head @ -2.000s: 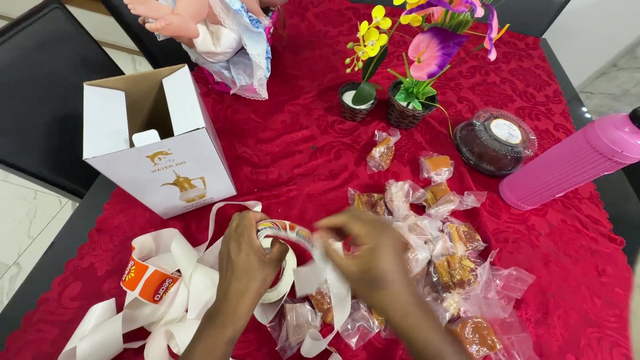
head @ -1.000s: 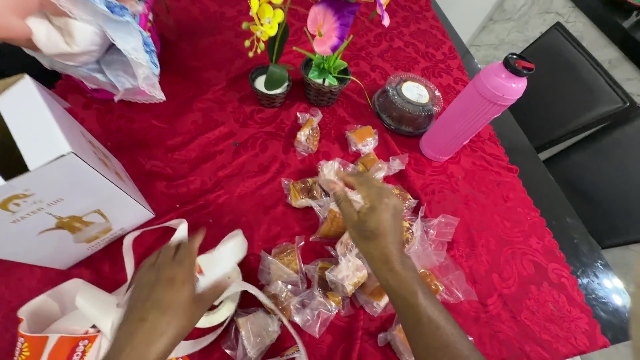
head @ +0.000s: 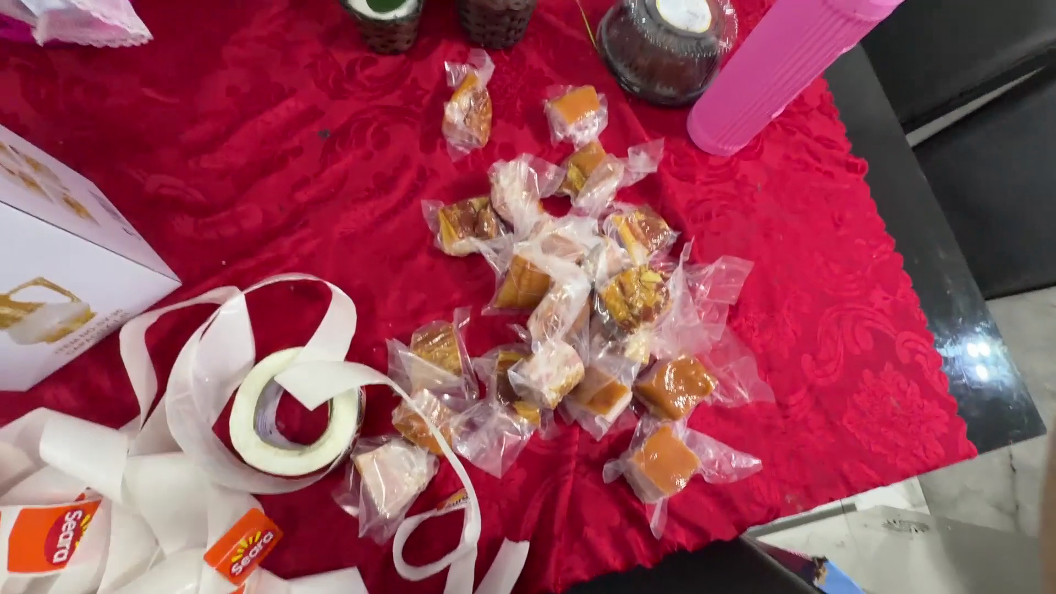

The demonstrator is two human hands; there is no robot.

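Neither of my hands shows on the table; only a blurred sliver of skin sits at the right edge, and which part it is I cannot tell. Several small brown and orange food pieces in clear plastic wrap [head: 634,297] lie in a loose pile on the red tablecloth [head: 808,412]. One wrapped piece [head: 469,111] lies apart near the flower pots. Left of the pile rests a roll of label tape [head: 247,412] with its white backing strip [head: 190,363] unwound in loops. Orange Seara labels [head: 243,544] show on the strip at the lower left.
A white cardboard box [head: 74,272] stands at the left edge. At the top are two dark woven flower pots [head: 495,21], a dark round container with a clear lid [head: 660,49] and a pink bottle [head: 775,74]. Black chairs [head: 990,165] stand beyond the table's right edge.
Both hands have left the table area; one second ago the right was over the wrapped pieces and the left at the tape. The tape roll now lies on the cloth. The view has moved closer.
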